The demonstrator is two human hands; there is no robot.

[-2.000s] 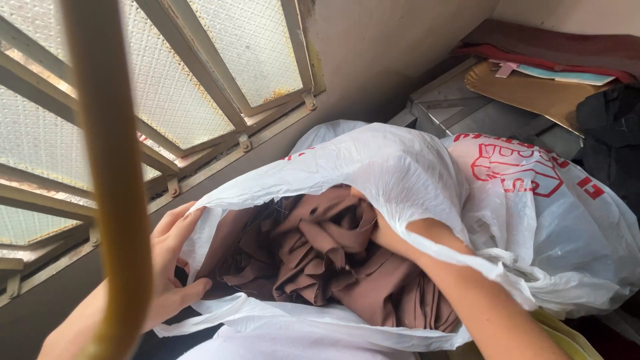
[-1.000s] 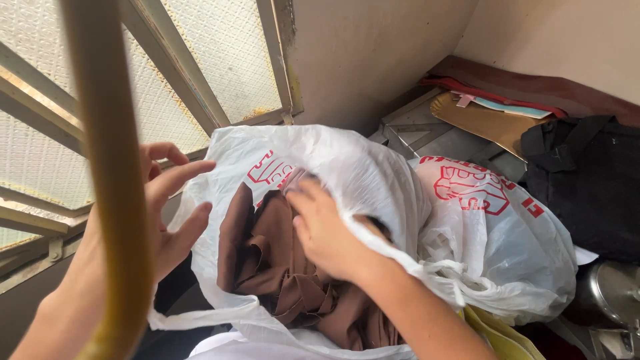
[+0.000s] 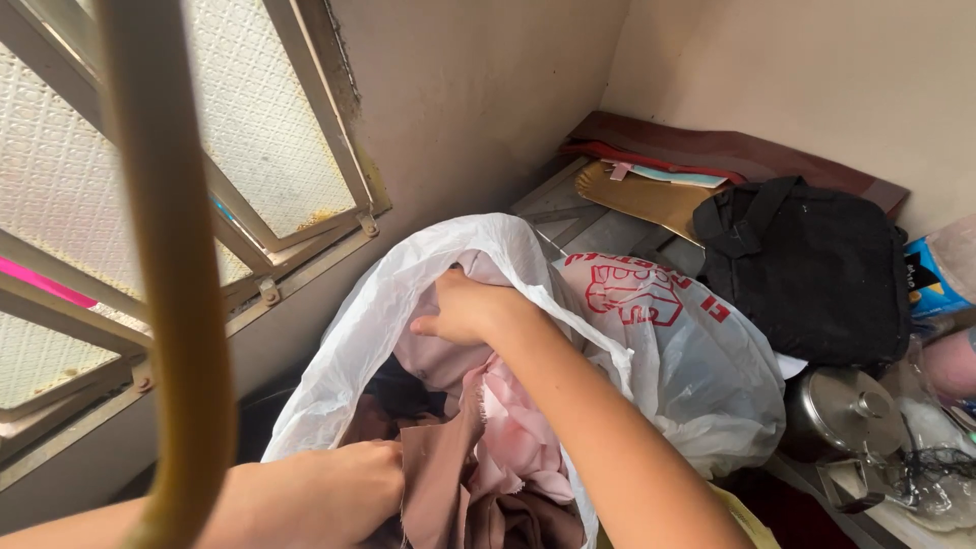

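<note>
A white plastic bag (image 3: 320, 396) stands open before me, with brown cloth (image 3: 438, 465), pale pink cloth (image 3: 522, 419) and dark cloth (image 3: 404, 396) inside. My left hand (image 3: 354, 488) is closed on the edge of the brown cloth at the bag's lower left. Deep in the upper part of the bag, my right hand (image 3: 469, 309) rests against a pale mauve cloth (image 3: 446, 362); its fingertips are partly hidden, so a grip cannot be told. A second white plastic bag (image 3: 701, 381) with red print leans against the first on the right.
A metal bar (image 3: 168, 274) crosses the near left, before a louvered window of textured glass (image 3: 267, 114). Beyond the bags lie a gold tray (image 3: 648, 198) and a black fabric bag (image 3: 808, 274). At right are a lidded metal pot (image 3: 854, 412) and a blue packet (image 3: 934, 282).
My left hand has moved from beside the bag onto the brown cloth. My right hand has gone into the bag's upper part. Pink cloth now shows beside the brown.
</note>
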